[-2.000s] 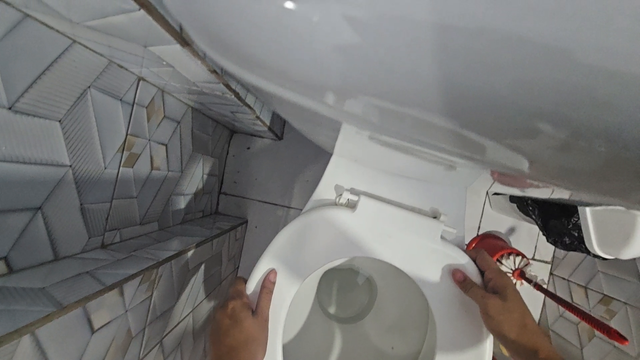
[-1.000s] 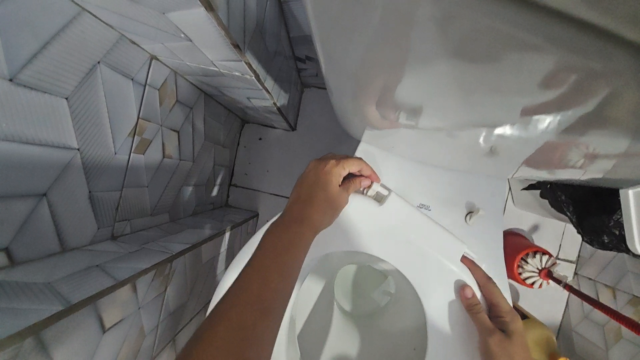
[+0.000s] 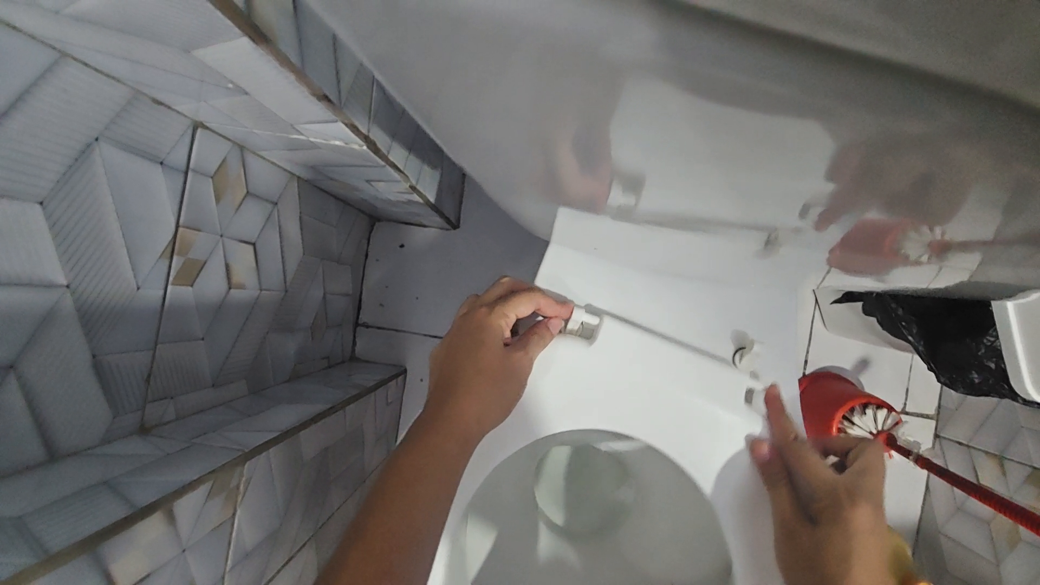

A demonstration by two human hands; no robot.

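A white toilet seat [image 3: 650, 382] lies on the white toilet bowl [image 3: 650, 276], with water visible through its opening. My left hand [image 3: 496, 349] pinches a small hinge fitting [image 3: 582, 322] at the seat's left rear corner between thumb and fingertips. At the right rear corner, my right hand [image 3: 821, 471] has its forefinger against another small hinge fitting [image 3: 757, 397], its thumb apart; the hand is slightly blurred. A small round fitting [image 3: 743, 355] shows on the bowl behind the seat's rear edge.
The glossy white cistern [image 3: 691, 138] hangs over the bowl's back. At right stand a red toilet brush holder [image 3: 837, 402] with a brush in it and a white bin [image 3: 1020, 341] with a black plastic bag [image 3: 951, 341]. A patterned tile wall [image 3: 203, 244] rises at left.
My left hand has moved from the seat's left side to its left rear hinge fitting. My right hand has gone from the seat's right side to the right rear fitting.
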